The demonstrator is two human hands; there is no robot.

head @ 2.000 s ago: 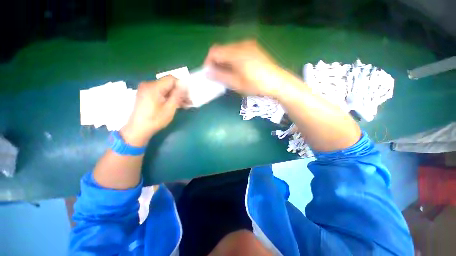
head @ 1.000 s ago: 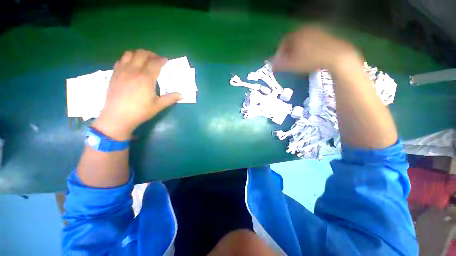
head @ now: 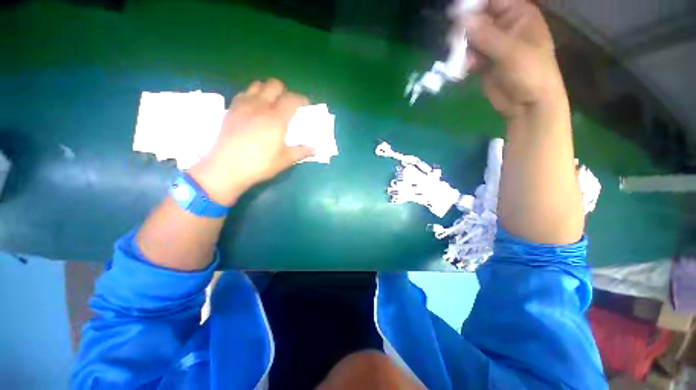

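Observation:
My left hand (head: 259, 137), with a blue band on the wrist, lies over white leaflets (head: 313, 134) on the green bench; its fingertips and thumb rest at the leaflets' left side. More white leaflets (head: 177, 123) lie flat to its left. My right hand (head: 513, 53) is raised at the top right and holds a white charging cable (head: 439, 78) that hangs down to the left, slightly blurred. A small group of white cables (head: 424, 187) lies right of the middle. My right forearm hides much of the cable pile (head: 475, 234).
The green bench (head: 328, 236) spans the view, its near edge close to my body. A pale strip (head: 658, 183) lies at the right. Red material (head: 622, 343) and a whitish bag or cloth (head: 637, 279) show beyond the bench at lower right. The far edge is dark.
Since two seconds ago, my left hand has lowered the leaflets to the bench. My right hand has left them, moved right over the cables, then up to the far side with a cable.

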